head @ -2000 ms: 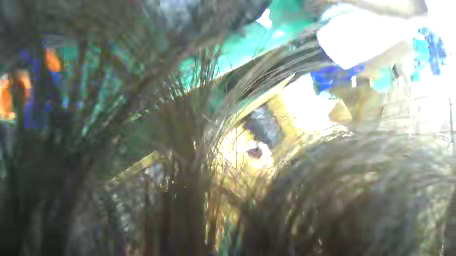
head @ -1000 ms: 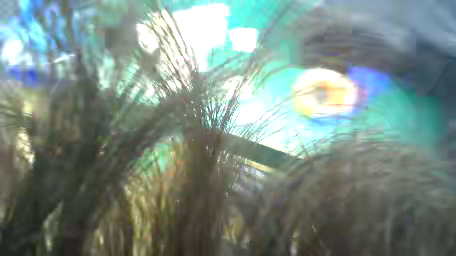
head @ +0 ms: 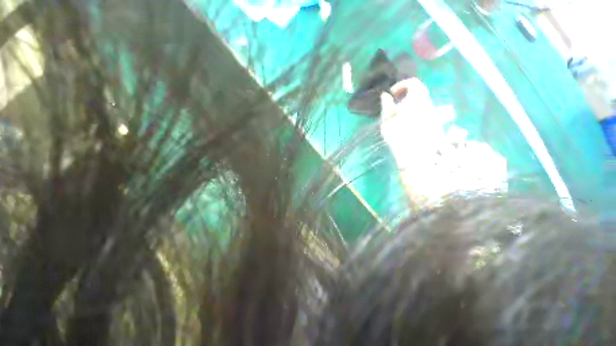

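Note:
My right hand (head: 409,103), glaring almost white, reaches over the green bench from the lower right. Its thumb and fingers pinch a small dark piece (head: 373,93) with a pointed top. What the piece is cannot be told. A jagged glaring white area (head: 466,162) lies by the wrist; sleeve or paper cannot be told apart. My left hand is not in view. Dark hair hides the lower half and much of the left.
The green bench top (head: 550,101) has a straight edge running diagonally. A long white strip (head: 503,88) crosses it. White scraps (head: 273,9), a small white slip (head: 347,78), a reddish round thing (head: 427,42) and a small dark item (head: 525,28) lie farther off.
The view has swung, and the blurred orange-and-blue thing has left it. My right hand with the dark piece now shows, as does the long white strip.

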